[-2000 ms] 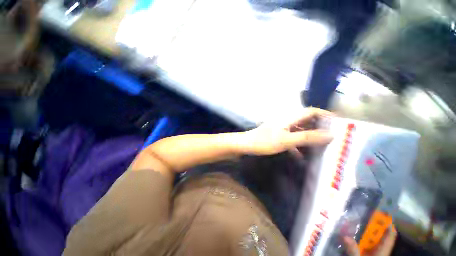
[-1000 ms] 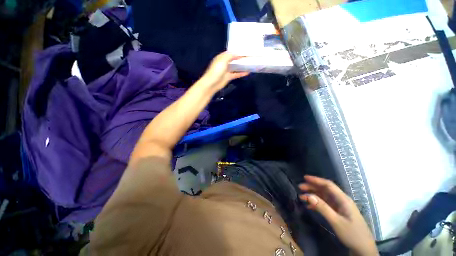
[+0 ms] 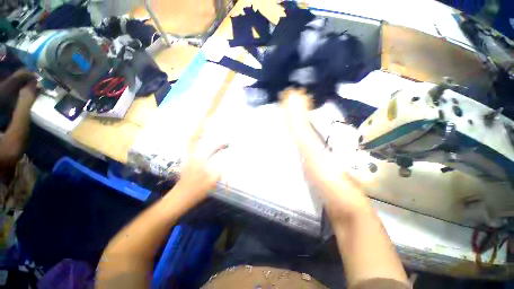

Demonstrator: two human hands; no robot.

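Small navy cloth pieces (image 3: 344, 56), some with pale grey parts, lie in a loose heap at the back of the white table (image 3: 265, 169). My right hand (image 3: 297, 100) reaches into the near edge of the heap. It is blurred and its fingertips are hidden, so its grip cannot be told. My left hand (image 3: 202, 169) is over the table's front edge, left of my right hand, with fingers apart and no thing visible in it.
A sewing machine (image 3: 411, 121) stands at the right, with red and yellow looped handles (image 3: 486, 244) near its end. At the left are another machine (image 3: 76, 59), a white box (image 3: 118, 107) with red-handled items, a person's arm (image 3: 20, 121) and a blue crate (image 3: 101, 180).
My left hand has let go of the white box, which now sits at the left, and has moved to the table. My right hand has reached forward to the navy pieces. The view has turned.
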